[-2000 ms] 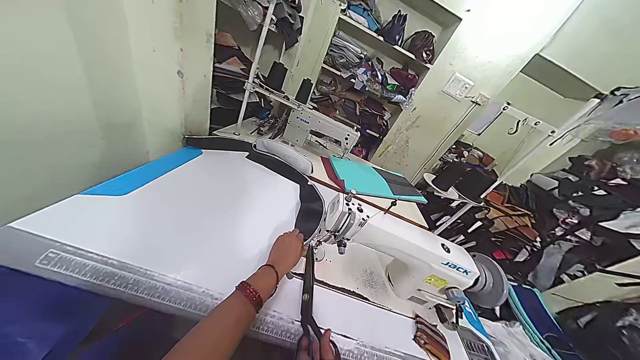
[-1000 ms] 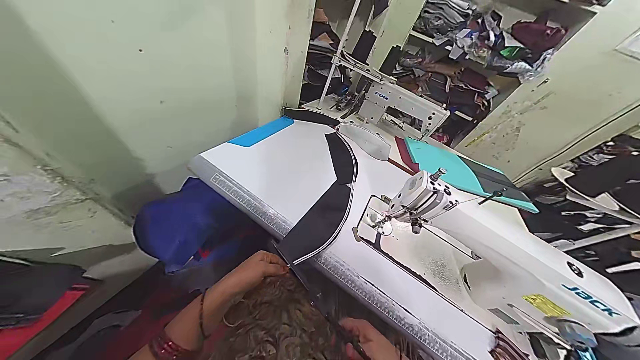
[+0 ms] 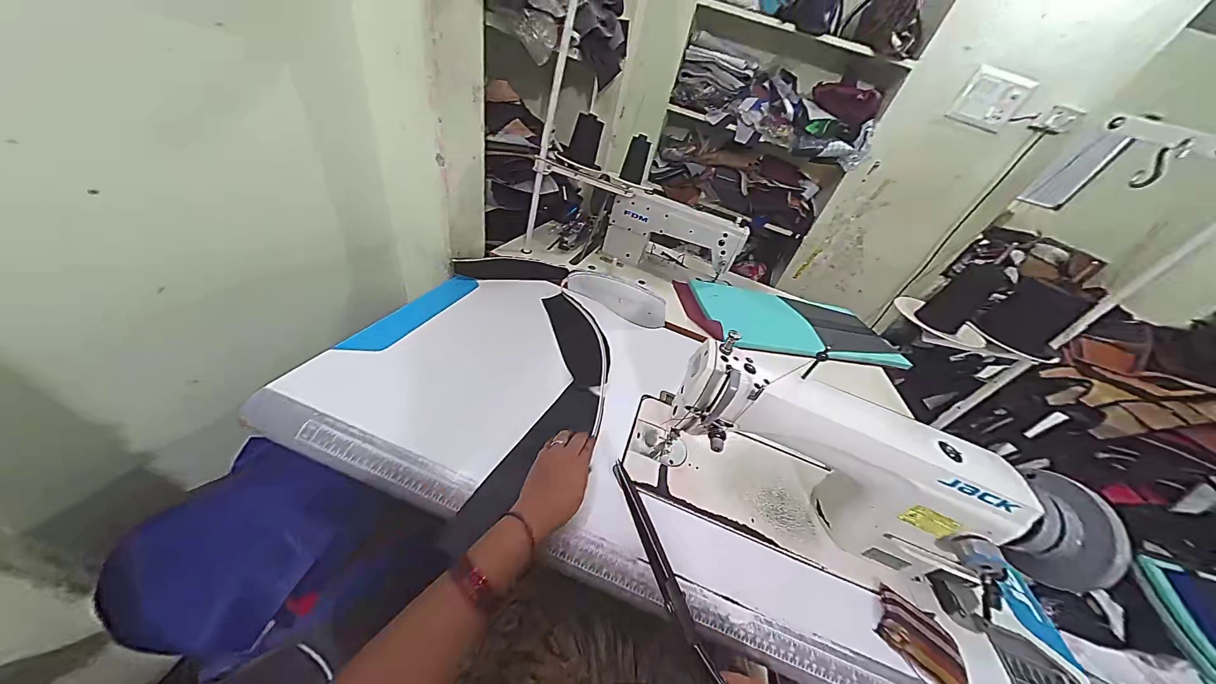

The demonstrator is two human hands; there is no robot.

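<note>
My left hand (image 3: 556, 484) has its fingers at the curved edge of a long black piece of material (image 3: 513, 465), which runs over the white tabletop and past its front edge. At the bottom edge of the head view only a little of my right hand (image 3: 744, 677) shows, at the handle end of long dark scissors (image 3: 660, 570). Their tips point up, close to the bed of the white sewing machine (image 3: 874, 437); the blades look nearly closed. A smaller black curved piece (image 3: 578, 342) meets the long one at its upper end.
A measuring tape (image 3: 380, 465) runs along the table's front. Behind lie a blue strip (image 3: 408, 315), a black strip (image 3: 508, 270), a pale oval piece (image 3: 617, 299) and turquoise material (image 3: 750, 318). A second sewing machine (image 3: 670, 223) stands farther back. Blue fabric (image 3: 218, 560) is at lower left.
My left hand has moved from the table's front edge onto the tabletop, with the long black piece. The scissors, low by the front edge a second ago, now reach over the table beside the machine bed.
</note>
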